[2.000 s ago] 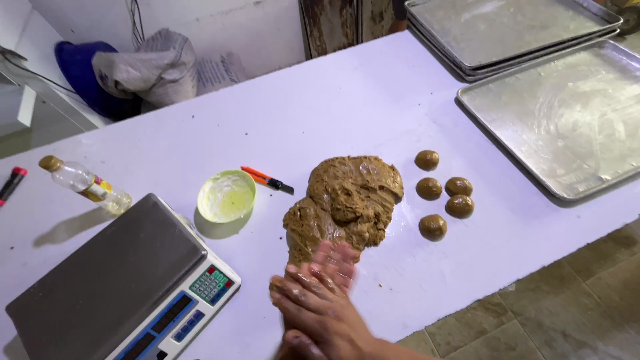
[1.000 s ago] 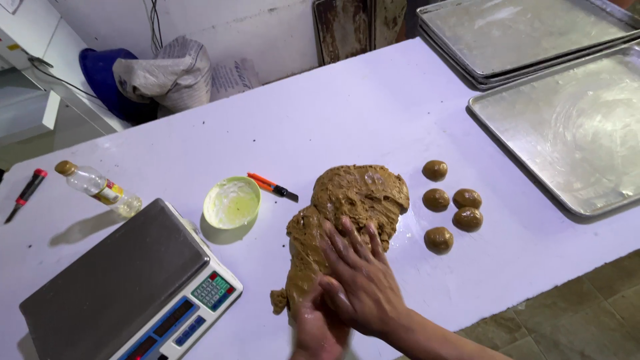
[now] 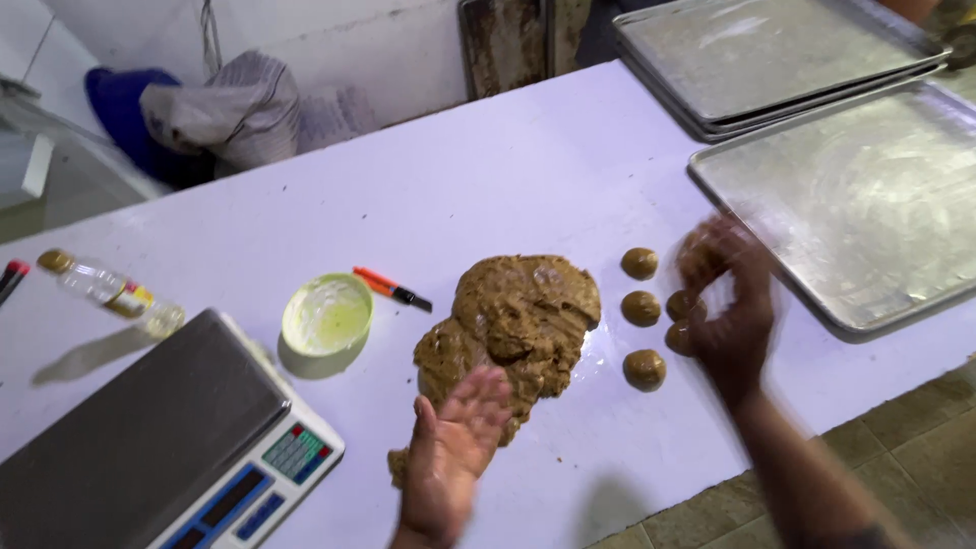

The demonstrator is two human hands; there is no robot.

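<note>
A large lump of brown dough (image 3: 526, 313) lies mid-table. My left hand (image 3: 457, 450) is palm up over its lower edge, fingers apart and holding nothing; a small dough piece (image 3: 396, 467) shows beside the wrist. To the right, my right hand (image 3: 728, 305) is blurred above several dough balls (image 3: 640, 308), partly covering some of them. Its fingers are curled around something brown that looks like a dough ball (image 3: 703, 255). A light green bowl (image 3: 328, 315) with pale greasy contents stands left of the lump, and an orange and black cutter (image 3: 391, 289) lies by it.
At the lower left sits a digital scale (image 3: 152, 427) with a dark platform. Behind it a clear plastic bottle (image 3: 114, 291) lies near a red and black tool (image 3: 12, 278). An empty metal tray (image 3: 854, 198) is at the right, with stacked trays (image 3: 778, 57) behind.
My hands were together near the lower part of the dough; now they are apart. The right hand has moved right, over the dough balls, and the left has turned palm up.
</note>
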